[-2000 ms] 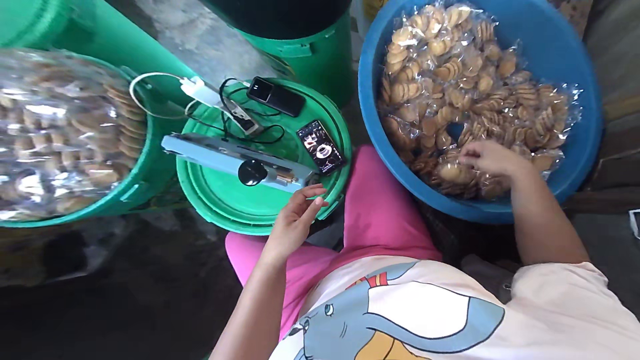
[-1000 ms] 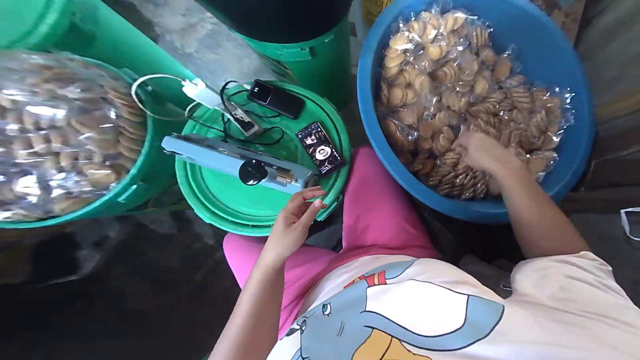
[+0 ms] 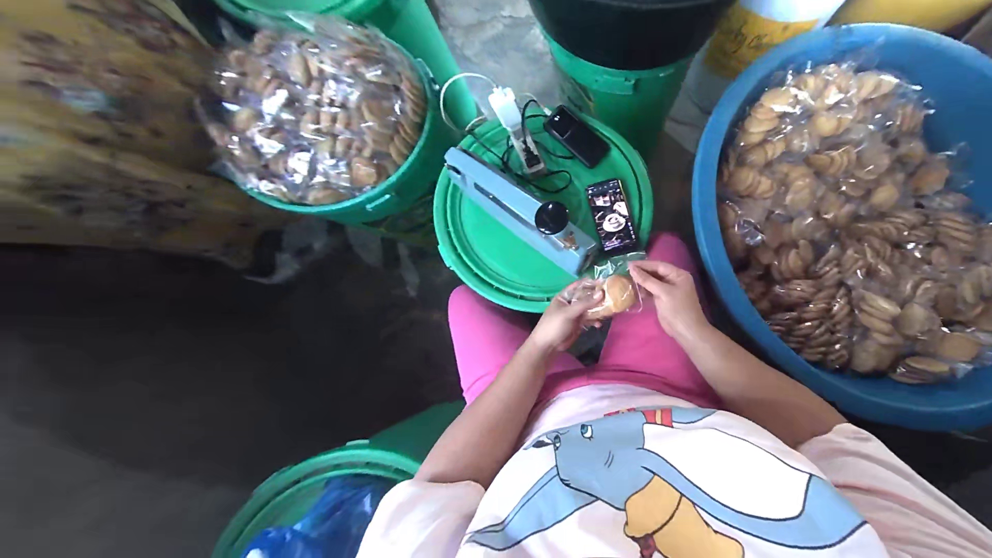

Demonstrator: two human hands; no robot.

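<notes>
A small clear plastic bag of round cookies [image 3: 618, 294] is between my hands, over my lap at the near edge of the green lid [image 3: 504, 260]. My left hand [image 3: 570, 314] grips the bag's left side. My right hand [image 3: 670, 294] pinches the clear film at its upper right corner. Just beyond my hands, a blue-grey impulse sealer [image 3: 504, 201] with a black round knob [image 3: 552, 218] lies slanted across the lid. A lit smartphone [image 3: 611, 217] rests to the right of the sealer.
A blue tub [image 3: 709, 232] of bagged cookies stands on the right. Another green bucket [image 3: 387, 203] heaped with bagged cookies is at upper left. A power strip [image 3: 527, 151], cables and a black device [image 3: 576, 136] share the lid. At lower left, a green bucket [image 3: 310, 473] holds blue plastic.
My right hand has come from the blue tub to my lap, where both hands now hold a bag of cookies. The view has shifted to the left.
</notes>
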